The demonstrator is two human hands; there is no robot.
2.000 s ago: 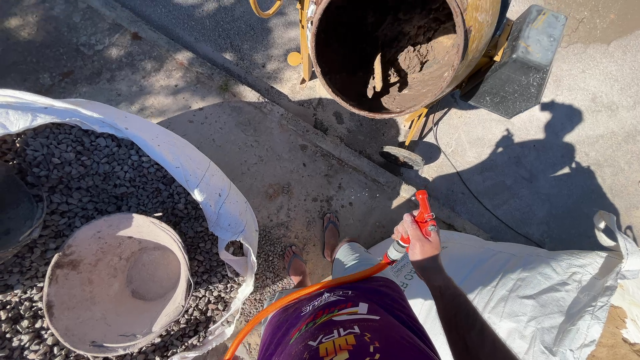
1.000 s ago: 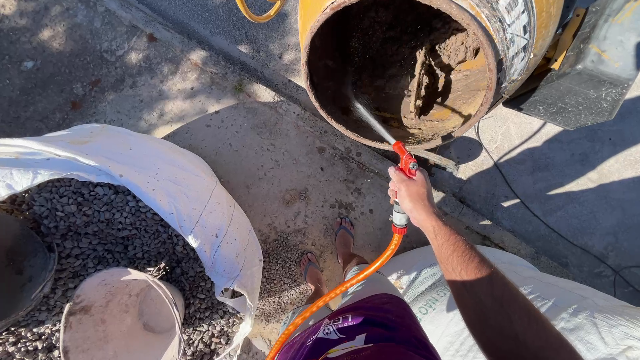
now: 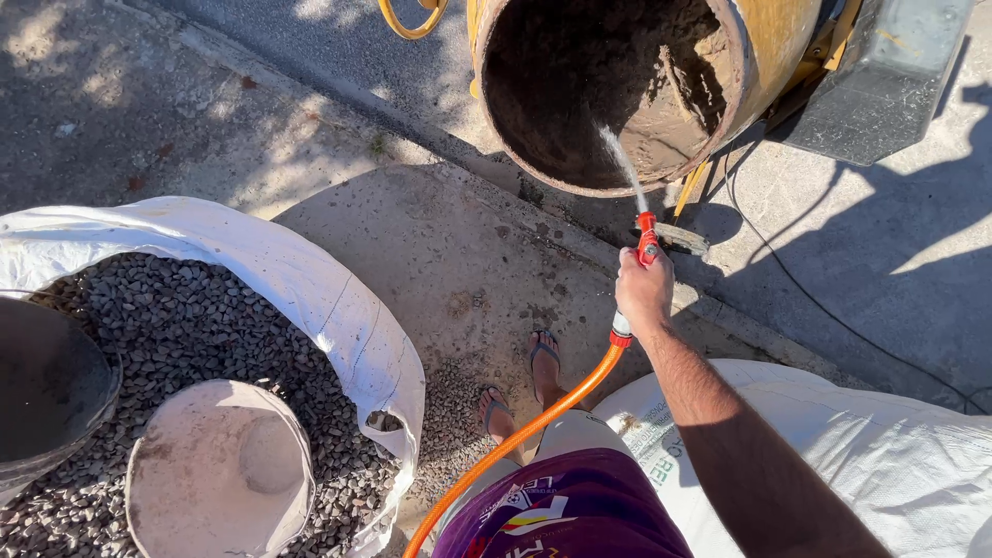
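My right hand [image 3: 645, 293] is closed around a red and white hose spray gun [image 3: 648, 236], joined to an orange hose [image 3: 515, 442] that runs down past my shirt. A water jet [image 3: 620, 159] leaves the nozzle and enters the mouth of a yellow cement mixer drum [image 3: 736, 85]. Brownish wet mix [image 3: 666, 128] coats the drum's inside, with a blade showing in it. The nozzle is just below the drum's rim, apart from it. My left hand is out of view.
A white bulk bag [image 3: 372, 341] of gravel [image 3: 194, 333] stands at left, holding a pale bucket [image 3: 221, 473] and a dark bucket [image 3: 46, 387]. Another white bulk bag [image 3: 821, 442] lies at lower right. A black cable [image 3: 821, 310] crosses the concrete beside the mixer's wheel [image 3: 678, 239].
Two seconds ago no water showed at the nozzle; one second ago and now a jet goes into the drum. My right hand has moved up toward the drum's mouth since the first frame.
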